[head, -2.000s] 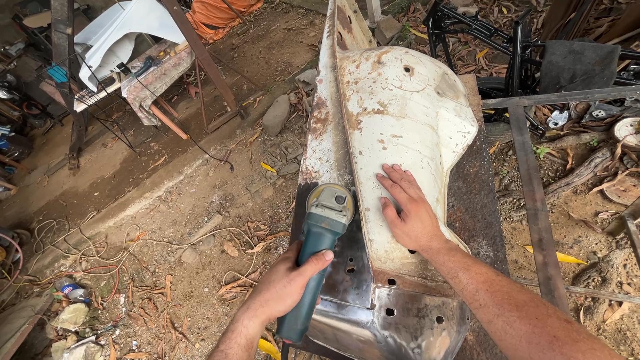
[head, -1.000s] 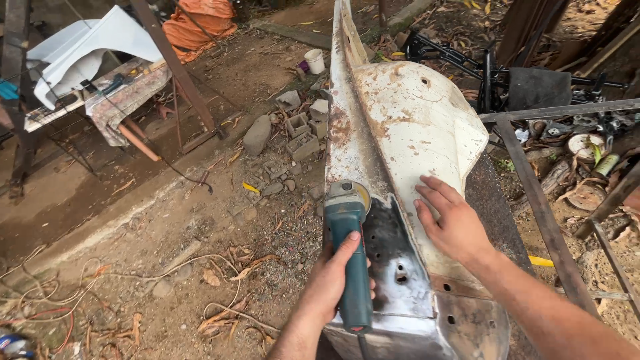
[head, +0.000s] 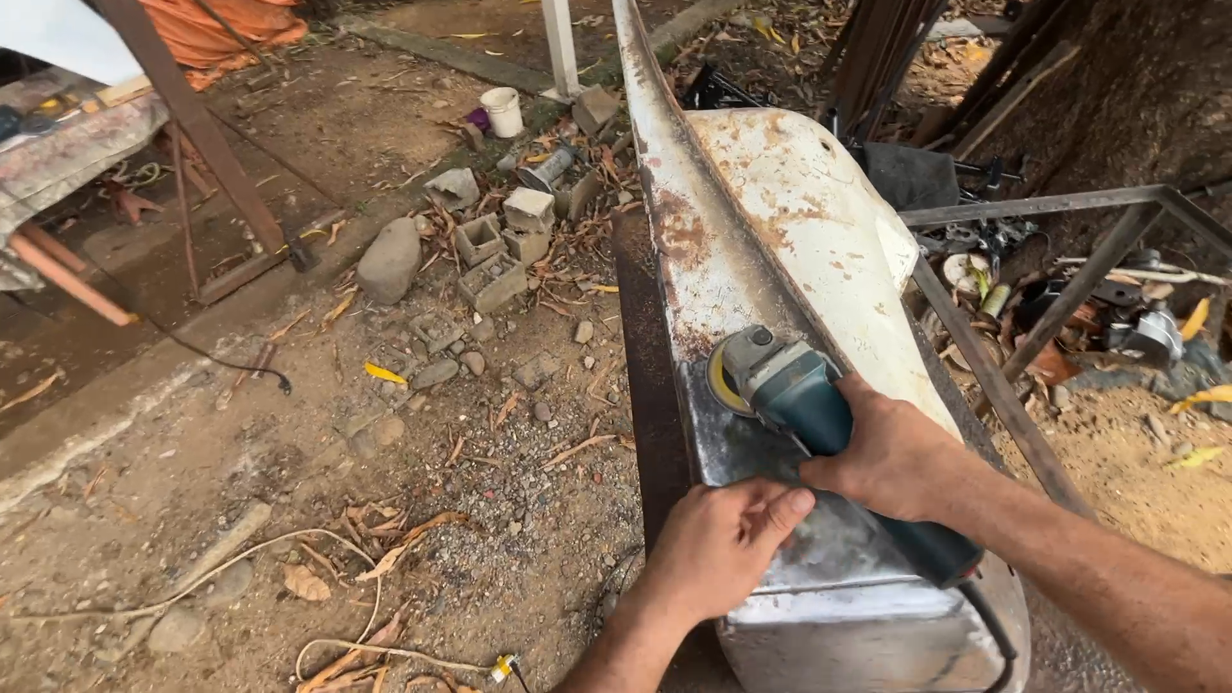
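Observation:
A rusty white-painted sheet-metal panel (head: 818,231) lies on a dark metal stand, its near part ground to bare metal. My right hand (head: 881,448) is wrapped around the body of a teal angle grinder (head: 804,399), whose yellowish disc is at the border of paint and bare metal, left of the raised ridge. Whether the disc spins cannot be told. The grinder's cord hangs from its rear end at the lower right. My left hand (head: 727,544) rests on the bare metal just below the grinder, fingers curled and partly hidden; I see no tool in it.
Left of the panel are concrete blocks (head: 494,279), a large stone (head: 390,260) and a white bucket (head: 502,112). A cord with a yellow plug (head: 502,668) lies on the dirt. An angled steel frame (head: 1001,385) and metal parts stand right; a cloth-covered table (head: 77,154) is upper left.
The grinder has passed from my left hand to my right. My left hand has moved onto the bare metal near me; my right hand has left the white paint.

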